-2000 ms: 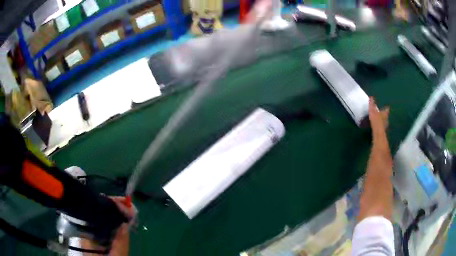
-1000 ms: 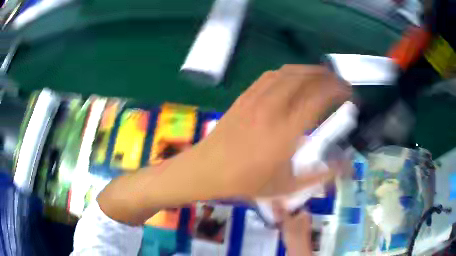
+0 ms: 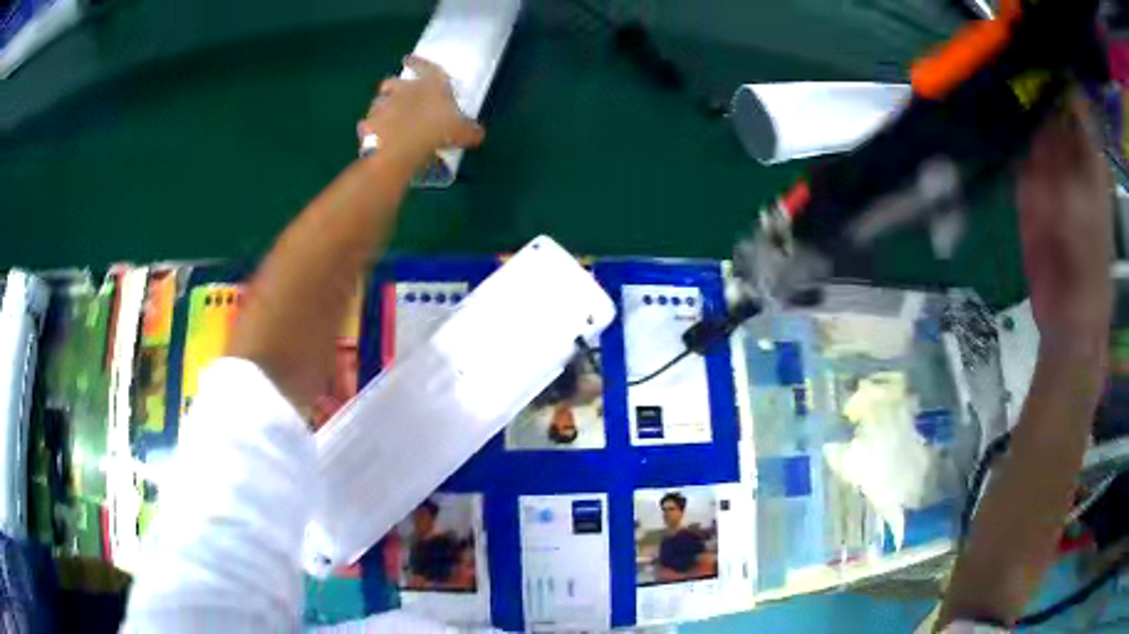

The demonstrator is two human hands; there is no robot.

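A long white housing lies diagonally on the printed blue mat, partly behind my left sleeve. A thin black cord with a small black block leaves near its upper right end. My left hand is on the near end of another white housing on the green conveyor, fingers around its edge. My right hand, at the upper right, is mostly behind the black power screwdriver, which it holds with the metal nose pointing left and down over the mat's back edge.
The dark green conveyor runs behind the mat. A third white housing lies on it, partly behind the screwdriver. A dark cord lies on the belt. A crumpled whitish heap lies on the mat's right end under clear film.
My left hand has moved from over the mat to the housing on the conveyor. The housing on the mat is now in plain view. The screwdriver now shows at the right with its nose over the mat edge.
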